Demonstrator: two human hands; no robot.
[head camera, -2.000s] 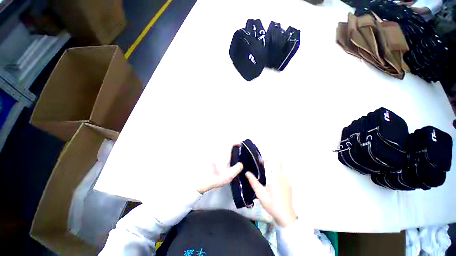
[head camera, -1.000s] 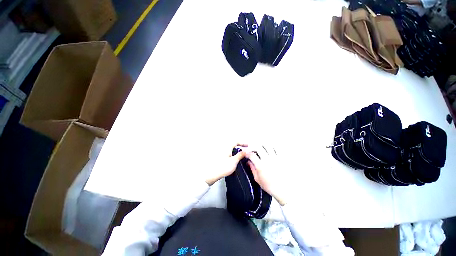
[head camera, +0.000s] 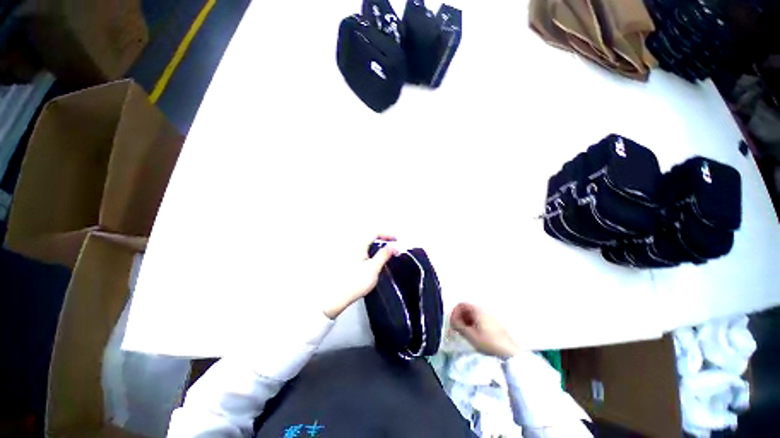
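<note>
A small black zippered bag (head camera: 385, 310) stands at the table's near edge, against the wearer's front. Its mouth is open, a dark hollow edged by the pale zipper line. My left hand (head camera: 375, 267) grips the bag's far end. My right hand (head camera: 481, 329) is just right of the bag, not touching it, with its fingers curled; whether it holds anything small cannot be told. White crumpled stuffing wads (head camera: 479, 376) lie below the table edge under my right hand.
Plump black bags (head camera: 629, 192) are stacked at right on the white table (head camera: 282, 171). Several flatter ones (head camera: 372, 68) stand at the far side. Brown fabric pieces (head camera: 599, 34) and a dark heap lie beyond. Open cartons (head camera: 73, 171) stand at left. A carton (head camera: 624, 376) and more wads are at lower right.
The bag's mouth has opened. My right hand has left the bag and moved right, fingers curled. My left hand stays on the far end. The view has shifted, so table items appear higher and further left.
</note>
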